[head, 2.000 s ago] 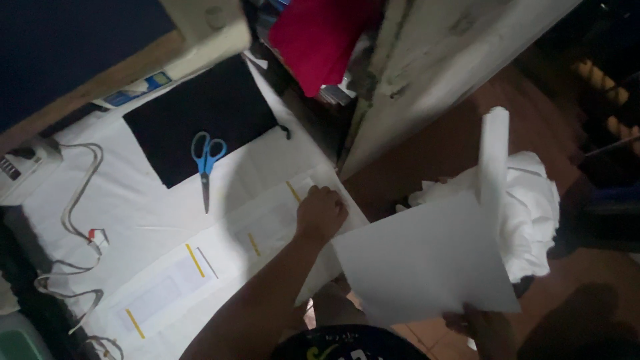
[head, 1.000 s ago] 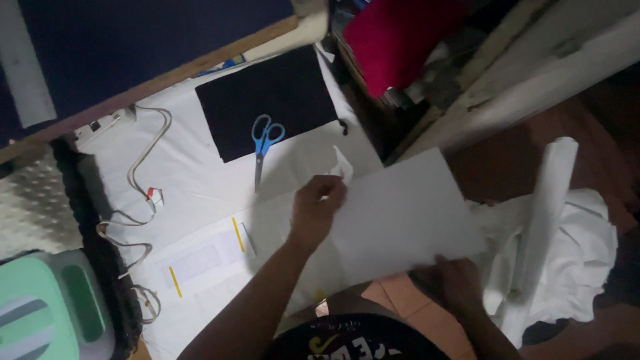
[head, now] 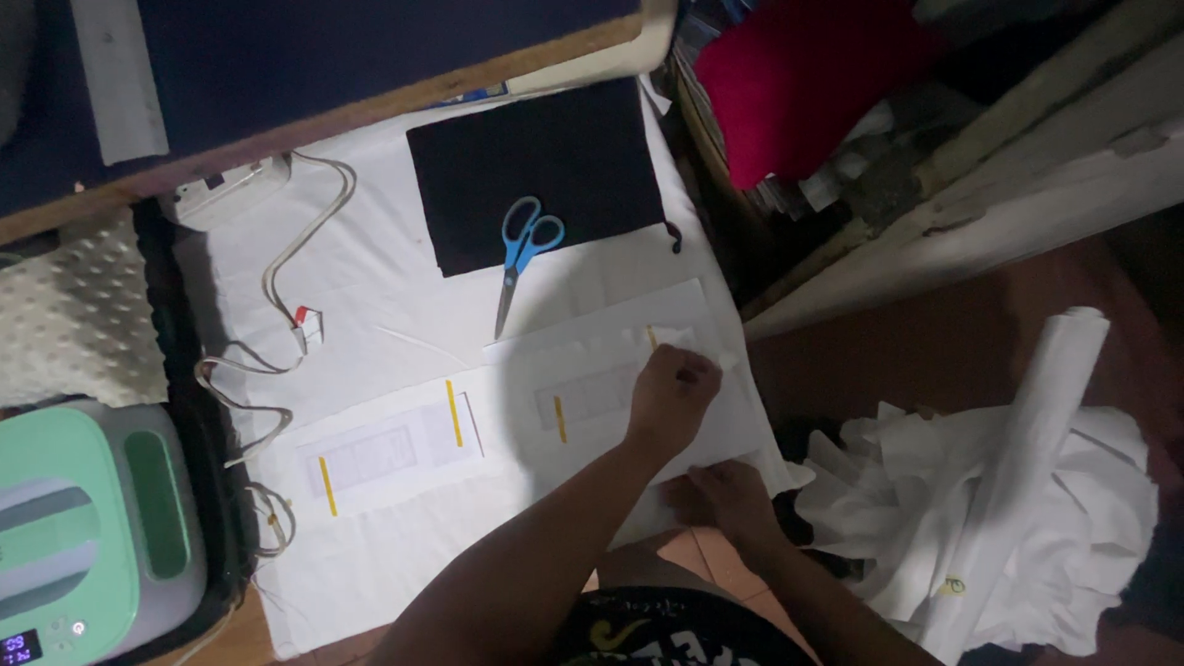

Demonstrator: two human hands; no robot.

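A white sheet point(head: 620, 324) lies on the cloth-covered table, with a printed rectangle and yellow strips on it. My left hand point(head: 677, 393) rests over its right part, fingers curled near the upper yellow strip; a small crumpled white piece shows beside the fingertips. At the sheet's near edge is my right hand point(head: 721, 499), its fingertips partly hidden, so its hold is unclear. To the left lies another white sheet point(head: 393, 449) with printing and yellow strips. Blue-handled scissors point(head: 523, 250) lie partly on a folded black cloth point(head: 546, 166).
A mint-green heat press point(head: 83, 527) stands at the left by a dimpled pale cloth point(head: 83, 314). A white cable point(head: 319, 222) snakes over the table. Right of the table are a white roll point(head: 1027, 462) and crumpled white material point(head: 860, 490). A red cloth point(head: 805, 83) lies at the top right.
The white sheet that my right hand held off the table's right side now lies flat on the table under my hands. The scissors and black cloth have stayed put.
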